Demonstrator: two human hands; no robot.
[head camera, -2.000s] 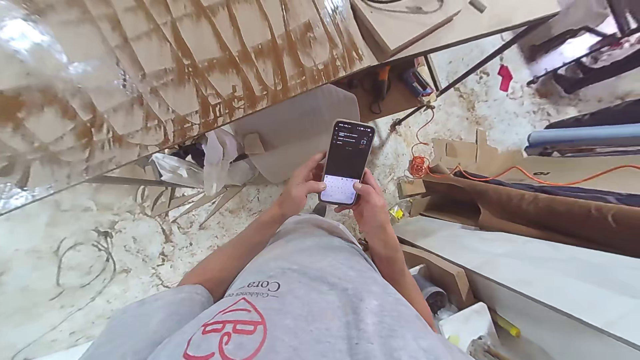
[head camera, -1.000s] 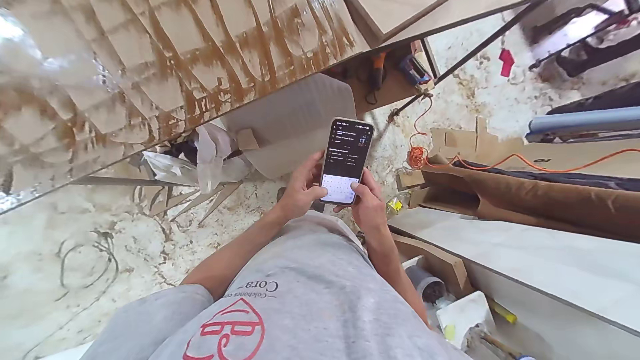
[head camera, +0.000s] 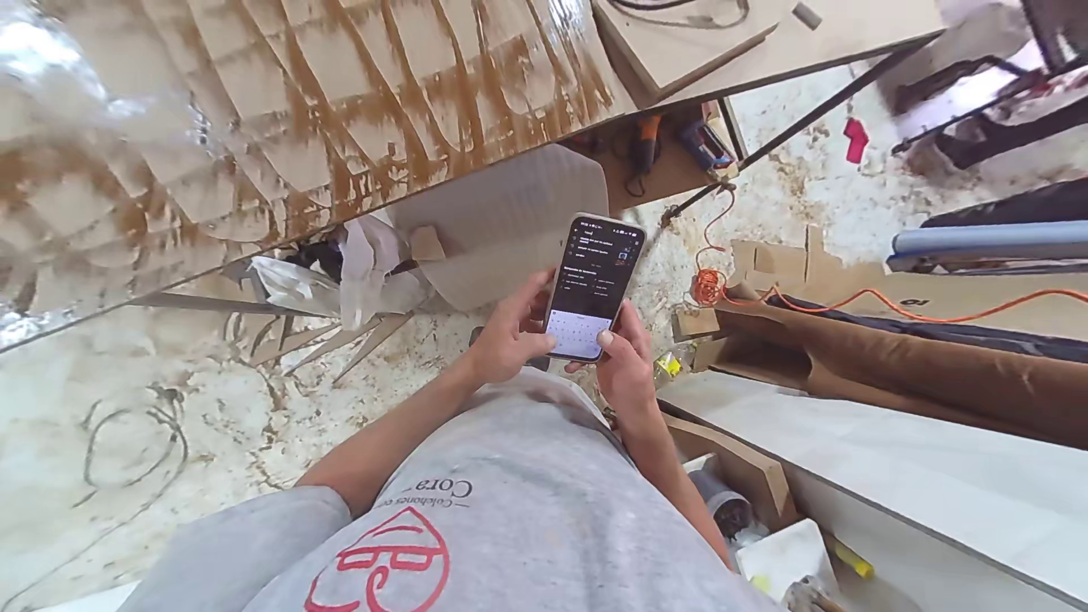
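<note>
A smartphone is held upright in front of my waist, in both hands. Its screen shows a dark page of text above a light on-screen keyboard. My left hand grips the phone's lower left side, thumb at the keyboard's left edge. Around the lower right side is my right hand, with its thumb over the keyboard's right edge. The fingers behind the phone are mostly hidden.
A worktable with a brown-smeared, wrapped surface spans the upper left. Beneath it, an orange-and-black tool lies on a shelf. An orange hose crosses brown rolled material at right. Wood strips and a thin cable lie on the stained floor.
More lines of text have appeared on the phone's screen since two seconds ago. Both hands have kept their hold on it.
</note>
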